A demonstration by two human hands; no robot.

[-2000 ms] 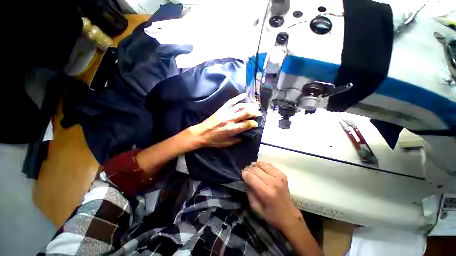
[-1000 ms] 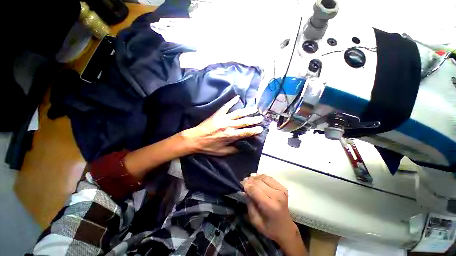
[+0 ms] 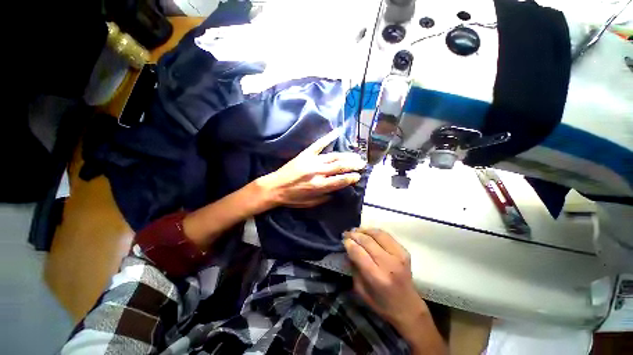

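The navy garment (image 3: 180, 152) lies heaped left of the needle and over the white machine bed, paler under the lamp. My left hand (image 3: 309, 177) rests flat on it with fingers spread, fingertips beside the presser foot (image 3: 361, 147). My right hand (image 3: 378, 260) pinches the garment's near edge between thumb and fingers, at the front of the bed. The white sewing machine head (image 3: 444, 69) with a blue stripe stands right of my left fingertips. The cloth under my left palm is hidden.
Red and metal snips (image 3: 503, 201) lie on the bed right of the needle. A black fabric band (image 3: 531, 83) wraps the head. A smartphone (image 3: 139, 95) lies on the wooden table (image 3: 87, 236) at left. A yellowish object (image 3: 126, 45) is at upper left.
The view shifted and then shifted largely back, so the machine head sits higher and further left than one second ago. My hands hold nearly the same places on the cloth.
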